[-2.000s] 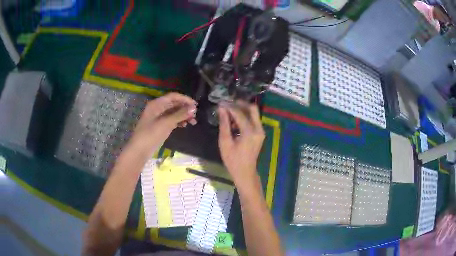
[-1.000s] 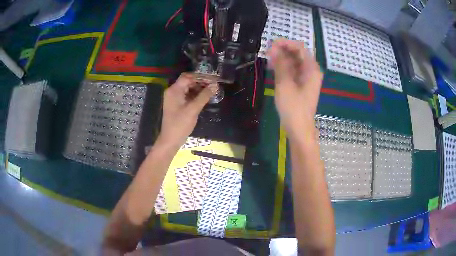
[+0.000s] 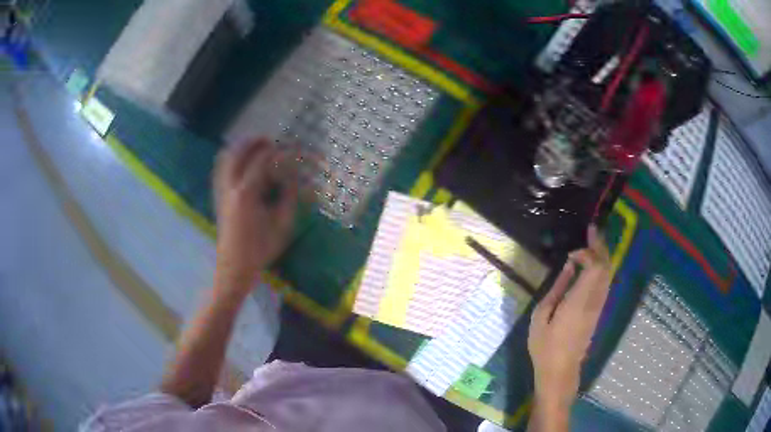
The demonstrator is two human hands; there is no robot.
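Observation:
The black test fixture [image 3: 621, 93] stands at upper right, with its red clamp handle [image 3: 638, 122] at its front right and a metallic socket [image 3: 551, 162] low at its front. My left hand [image 3: 258, 202] is blurred over the near-left edge of the left component tray [image 3: 368, 118], fingers curled; whether it holds a part cannot be told. My right hand [image 3: 575, 308] is below the fixture, off the red handle, its fingers apart, with no part seen in it.
Label sheets [image 3: 414, 295] with a yellow sheet [image 3: 440, 232] and a thin black stick [image 3: 500, 263] lie between my hands. A tray stack [image 3: 161, 51] is at upper left. Right component trays [image 3: 655, 363] and rear trays [image 3: 740, 207] are at right. A monitor [image 3: 734, 25] shows green at top right.
The view has swung left. My left hand has left the fixture's front for the left tray. My right hand has come down from behind right to below the fixture. The red handle now shows at the fixture's front.

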